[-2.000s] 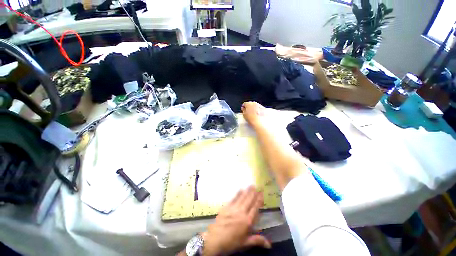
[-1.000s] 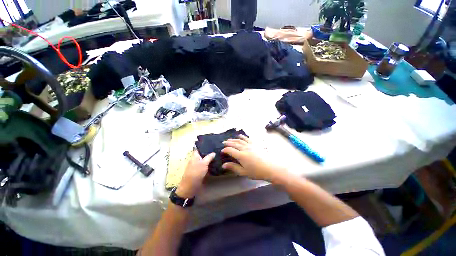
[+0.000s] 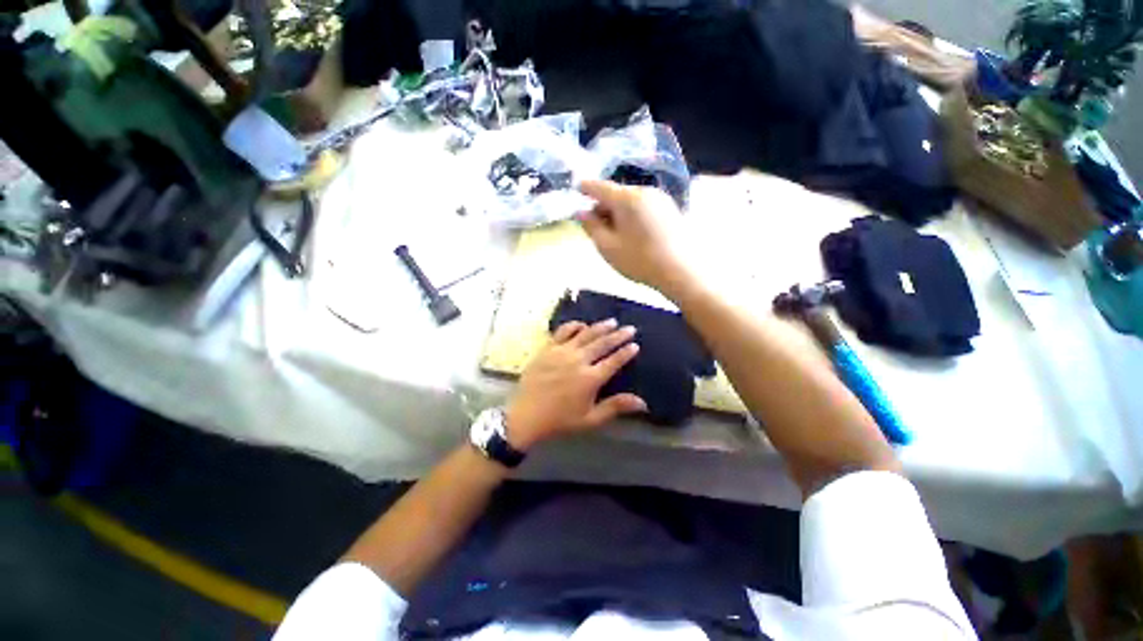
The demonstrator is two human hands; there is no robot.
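A black fabric panel lies on the pale yellow work board. My left hand lies flat on the panel's left part, fingers spread, gripping nothing. My right hand is over the back of the board, at the front edge of the clear plastic bags. Its thumb and index fingertips are close together; whether they pinch something small cannot be told. The bags hold small dark and silvery parts.
The hammer with a blue handle lies right of the board, beside a black panel stack. A dark setting punch and dark pliers lie left. Black fabric is heaped behind. A carton stands back right.
My right hand has left the black fabric and moved back to the bags. My left hand now lies flat on the panel. The view has tilted down and shifted.
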